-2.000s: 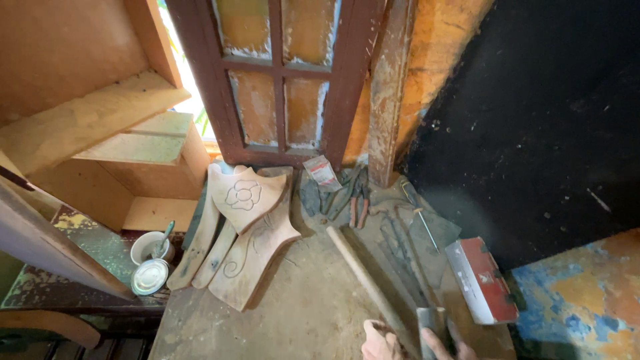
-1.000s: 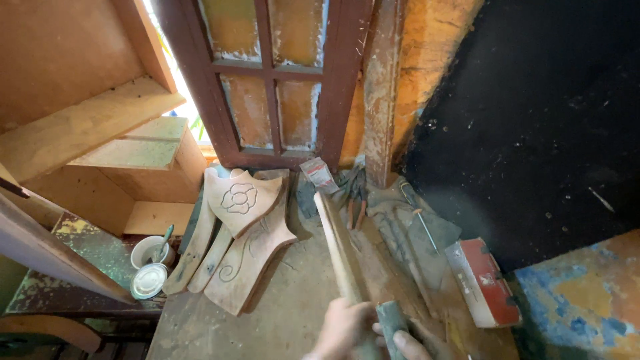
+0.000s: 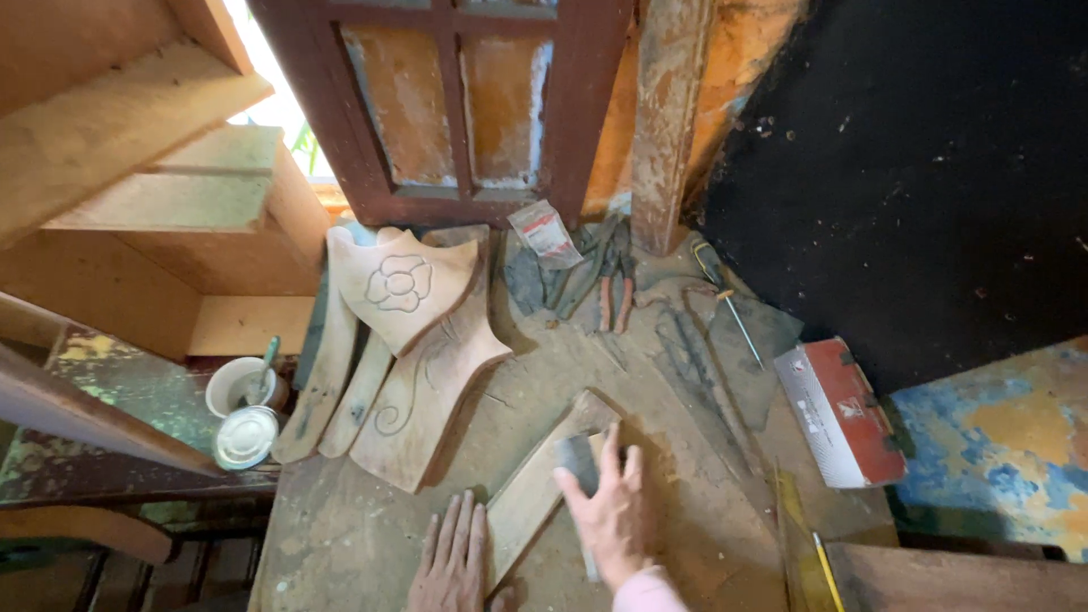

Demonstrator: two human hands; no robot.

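A wooden board [image 3: 537, 501] lies diagonally on the worn tabletop [image 3: 340, 527]. My right hand [image 3: 614, 501] grips a grey sanding block, perhaps wrapped in abrasive paper [image 3: 578, 463], on the board's upper part. My left hand [image 3: 455, 552] rests flat with fingers extended along the board's left edge; its thumb is partly out of sight at the bottom. Left of the board lie shaped wooden pieces, one with a carved flower [image 3: 401, 282] and another with a carved scroll [image 3: 425, 399].
Pliers with red handles [image 3: 616, 297], a hammer [image 3: 714, 365], a screwdriver [image 3: 739, 327] and a red and white box [image 3: 841, 412] lie to the right. A plastic packet [image 3: 546, 235] is at the back. A tub with a brush [image 3: 242, 387] and a lid [image 3: 246, 437] stand at left. A pencil [image 3: 826, 571] is at lower right.
The wooden piece, raised in my hands one second ago, now lies on the tabletop. My left hand has gone from holding it to resting flat; my right hand has the block on it.
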